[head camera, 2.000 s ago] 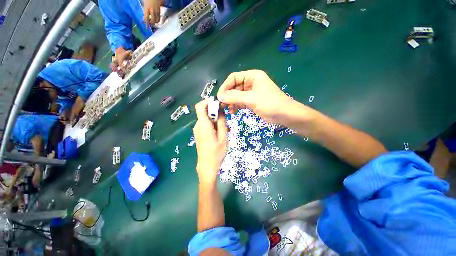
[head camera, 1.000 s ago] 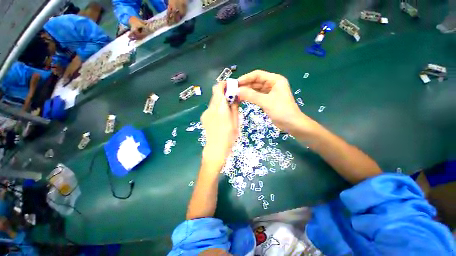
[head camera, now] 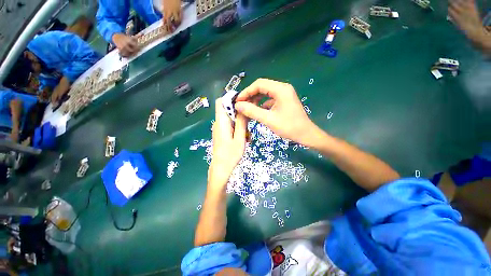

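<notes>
My left hand (head camera: 229, 137) holds a small white device unit (head camera: 230, 103) upright, with dark spots on its facing side. My right hand (head camera: 274, 108) touches the unit's right edge with thumb and fingertips; whether a tiny part is between them cannot be told. A large loose pile of tiny white loop-shaped parts (head camera: 264, 171) lies on the dark green surface below and right of my left hand. A half-assembled unit (head camera: 234, 82) lies just beyond the held one.
Open units (head camera: 196, 105) lie in a slanting row. A blue bag with a white heap (head camera: 110, 186) and a black cable (head camera: 125, 228) lie left. A blue-marked part (head camera: 330, 39) lies beyond. Workers in blue (head camera: 64, 51) sit across; another person's hand (head camera: 467, 19) shows top right.
The held unit is tilted, showing its dark-spotted side more. My hands sit slightly further left in the picture as the view shifted. Another person's hand has appeared at top right.
</notes>
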